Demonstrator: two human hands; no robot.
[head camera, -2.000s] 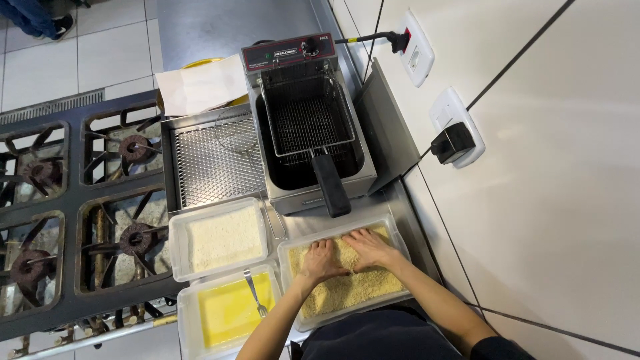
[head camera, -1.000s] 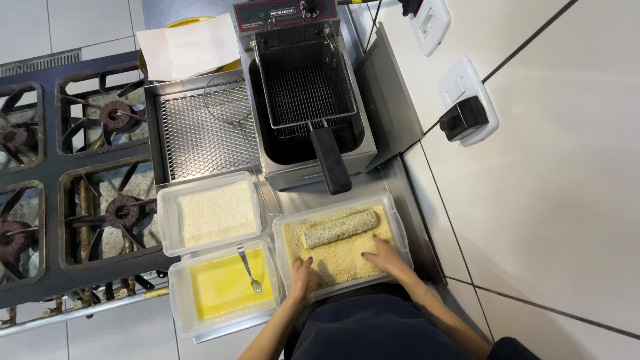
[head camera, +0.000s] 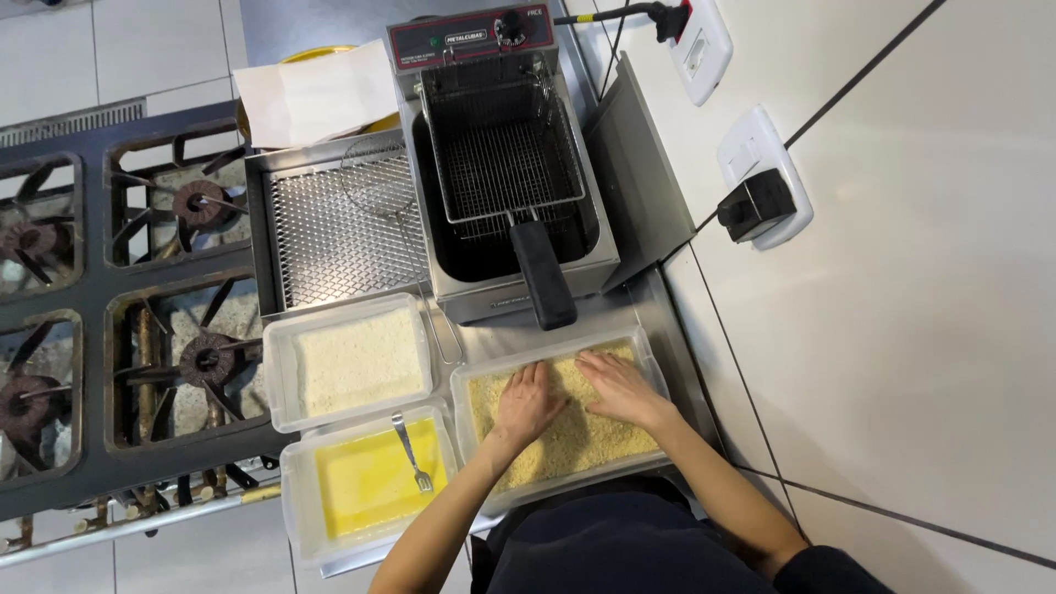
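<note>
My left hand (head camera: 530, 404) and my right hand (head camera: 619, 386) lie palms down, side by side, on yellowish crumbs (head camera: 536, 462) in a plastic tub (head camera: 569, 487). Their fingers point toward the tub's far side. No roll shows now; whether one lies under the hands or crumbs cannot be seen. Left of this tub stands a container of whitish flour or fine crumbs (head camera: 360, 360). Nearer me, a container of yellow liquid (head camera: 371, 478), perhaps beaten egg, has a metal fork (head camera: 412, 450) in it.
An electric deep fryer (head camera: 470, 305) with a black-handled wire basket (head camera: 511, 165) stands beyond the tubs. Left of it are a perforated metal tray (head camera: 346, 231) with a wire skimmer and a gas stove (head camera: 95, 289). White paper (head camera: 318, 95) lies behind the tray. A tiled wall (head camera: 907, 289) with outlets borders the right.
One second ago a crumb-coated roll lay in view at the tub's far side, with my hands apart nearer me. Both hands have moved forward and closer together, and the roll no longer shows.
</note>
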